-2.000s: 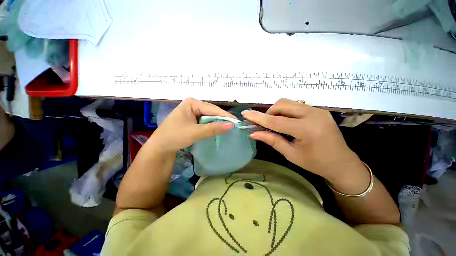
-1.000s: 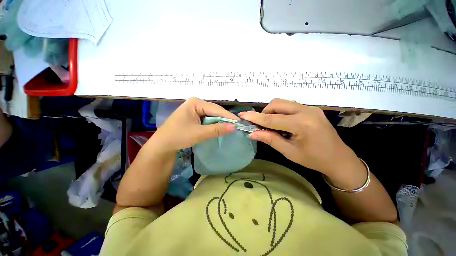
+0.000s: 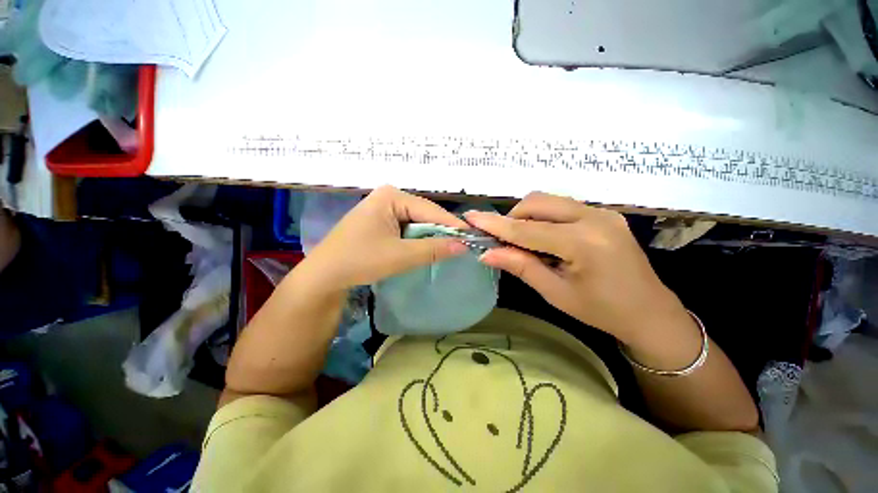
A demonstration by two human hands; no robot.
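A pale green sewn fabric piece (image 3: 433,294) hangs below my hands, in front of my yellow shirt and just off the table's front edge. My left hand (image 3: 385,241) pinches its thicker seamed edge between thumb and fingers. My right hand (image 3: 568,241) is at the right end of that edge, fingertips close to my left fingertips. Thread snips (image 3: 489,239) show as a small grey metallic sliver between my right thumb and forefinger. Their handle is mostly hidden in the hand.
The white table (image 3: 366,106) has a printed ruler scale along its front edge. A grey machine bed (image 3: 655,34) is at the back right. A red basket (image 3: 146,125) with green pieces and a paper pattern (image 3: 130,29) are at the left. Bags and bins show below.
The view has shifted slightly. Both hands stay at the seamed edge. The fingertips are close together, and the metal sliver between them shows a little differently.
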